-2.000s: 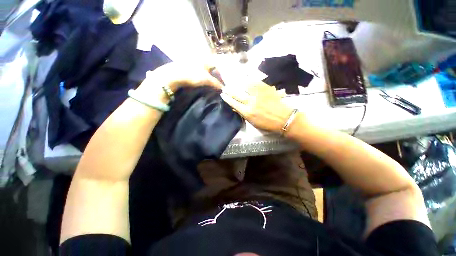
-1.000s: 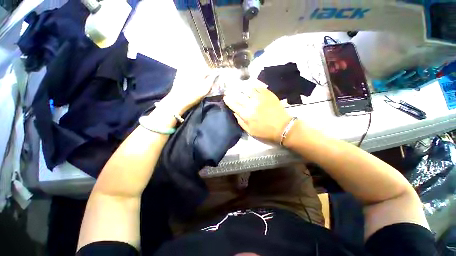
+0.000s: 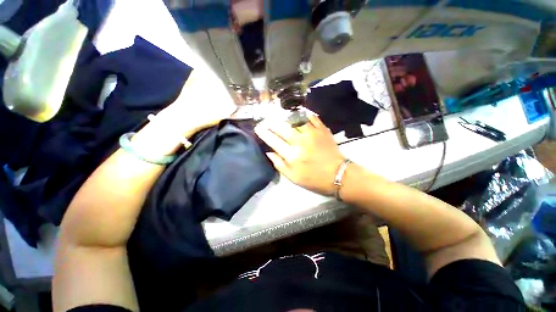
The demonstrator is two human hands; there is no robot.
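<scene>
The dark navy garment (image 3: 177,201) with a shiny lining (image 3: 235,170) lies bunched at the table edge and hangs over my lap. My left hand (image 3: 204,103) lies on the cloth left of the needle area, its fingertips washed out by glare. My right hand (image 3: 308,152) lies flat with fingers spread, fingertips on the cloth edge just below the presser foot area (image 3: 292,97). The exact contact under the fingers is hard to see. The white sewing machine (image 3: 396,30) with "JACK" lettering stands over the work.
More navy cloth (image 3: 134,79) is heaped on the left. A pale lamp head (image 3: 49,61) is at upper left. Small black cut pieces (image 3: 344,106), a smartphone (image 3: 417,97) and a slim dark tool (image 3: 481,129) lie right. A blue tray (image 3: 534,105) and a shiny plastic bag (image 3: 512,195) are far right.
The view has shifted closer to the machine, whose head looks larger. My left hand and the lining appear further left in view. Both hands stay at the cloth by the needle.
</scene>
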